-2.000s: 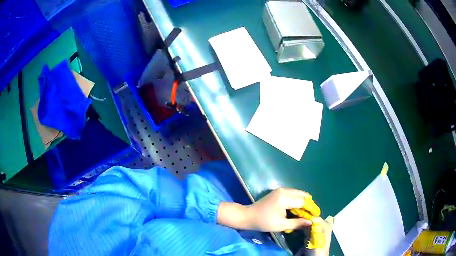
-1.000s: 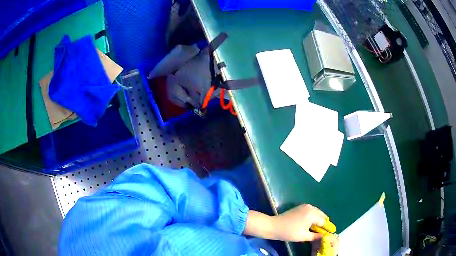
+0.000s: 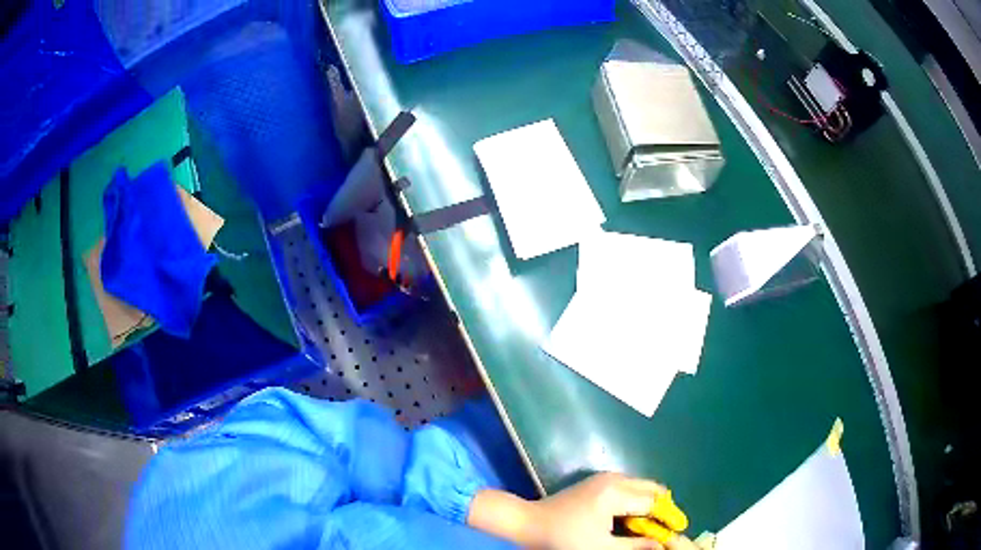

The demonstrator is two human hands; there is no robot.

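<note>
My left hand (image 3: 602, 514), in a blue sleeve, is at the bottom edge of the view over the bench's front edge. Yellow finger cots (image 3: 662, 519) cover its fingertips, which are bent together. My right hand is almost wholly cut off by the bottom edge; only a bit of finger seems to show against the left fingertips. Whether anything is held between them cannot be told. The large white sheet (image 3: 807, 505), with a cream tape tab (image 3: 835, 436) at its corner, lies just right of the hands, cut off below.
Loose white sheets (image 3: 635, 312) lie on the green bench. Behind them are a silvery plate stack (image 3: 662, 113), a wedge-shaped piece (image 3: 758, 263) by the metal rail (image 3: 850, 290), and a blue bin (image 3: 495, 27). A black housing (image 3: 839, 91) with wires is beyond the rail. A blue cloth (image 3: 156, 247) lies left.
The view has shifted, so the bench things sit lower and further left than one second ago. My hands stay together at the bottom, and the right one is more cut off.
</note>
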